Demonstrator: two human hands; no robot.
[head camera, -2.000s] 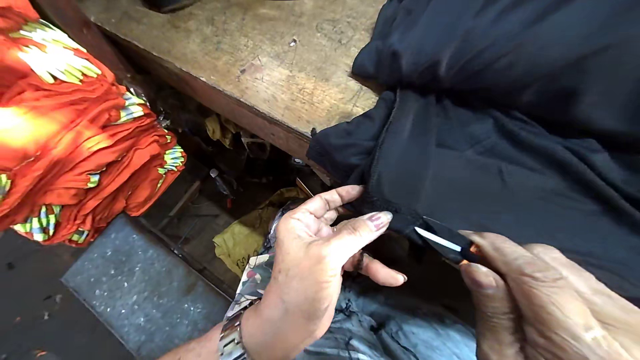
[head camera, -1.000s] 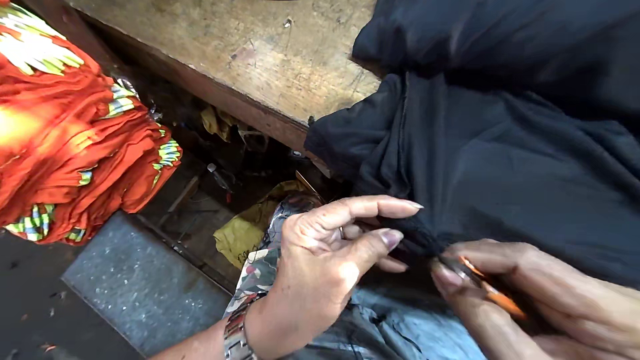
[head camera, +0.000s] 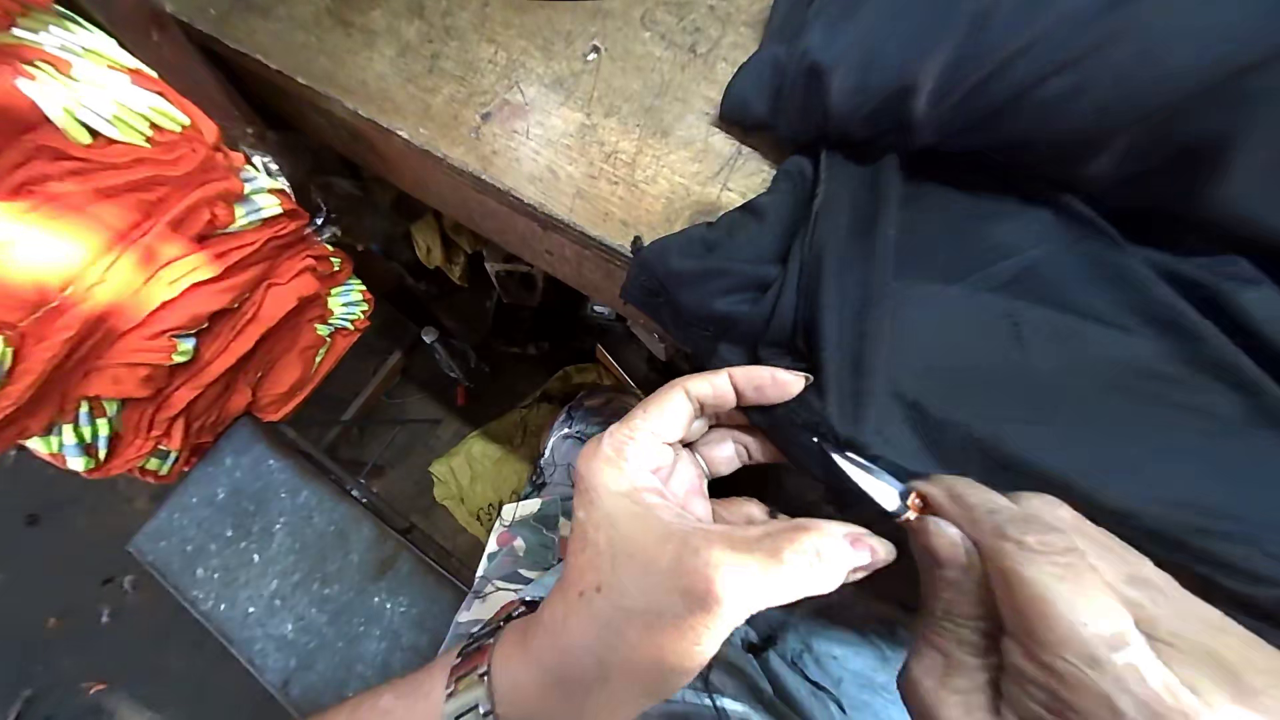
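Note:
Black fabric (head camera: 1000, 330) lies over the right side of the worn wooden table and hangs past its edge. My left hand (head camera: 690, 510), palm up with a ring and a metal watch, has its index and middle fingers at the hem of this cloth; its thumb is spread apart from them. Between the thumb and index finger of my right hand (head camera: 1040, 580) is a small pointed metal blade (head camera: 870, 482) with a bit of orange at its base. The tip points up and left against the black hem. The rest of the tool is hidden in my right hand.
The wooden table (head camera: 560, 110) spans the top. A pile of orange-red fabric (head camera: 180, 290) with yellow-green and checked patches stands at the left, above a grey speckled board (head camera: 300, 560). Under the table edge are a yellow bag (head camera: 485, 470) and dark clutter. Grey-blue cloth (head camera: 810, 665) lies below my hands.
A second ago the blade was hidden at the bunched hem; now it shows again and the cloth lies flatter. My left thumb has moved away from the fingers.

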